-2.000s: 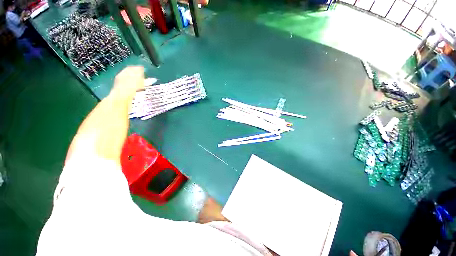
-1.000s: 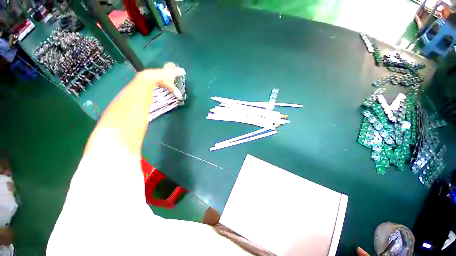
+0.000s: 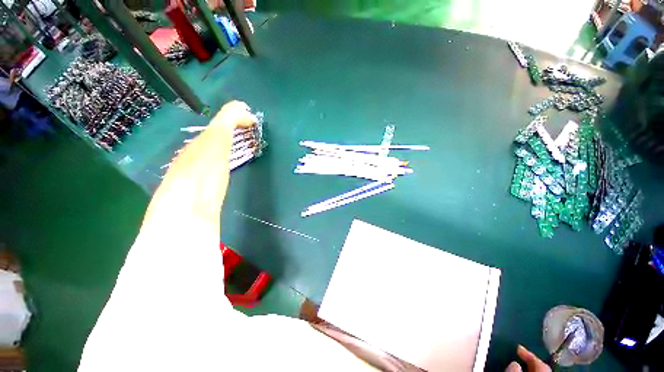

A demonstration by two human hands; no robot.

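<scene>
My left hand [image 3: 236,116] is at the right end of a stack of white strips with green boards [image 3: 247,145], at the upper left of the bench. Its fingers are bent over the strips; whether they grip one is hidden. My right hand [image 3: 530,360] is cut off by the bottom edge, with only fingers showing. A thin dark stick, perhaps the soldering iron, lies between these fingers and the round dish [image 3: 574,336]; whether the hand holds it is unclear. The white board [image 3: 411,294] shows no parts on it.
Loose white strips [image 3: 346,161] lie mid-bench, with a small green board [image 3: 387,138] across them. A thin wire [image 3: 277,226] lies nearer. Green circuit boards [image 3: 546,178] are piled at right, above a black station [image 3: 632,309]. A red stool [image 3: 251,285] stands beside the bench.
My left hand has moved right along the stack to its board end, with its fingers now bent in. More of my right hand shows, beside the dish. The view has shifted.
</scene>
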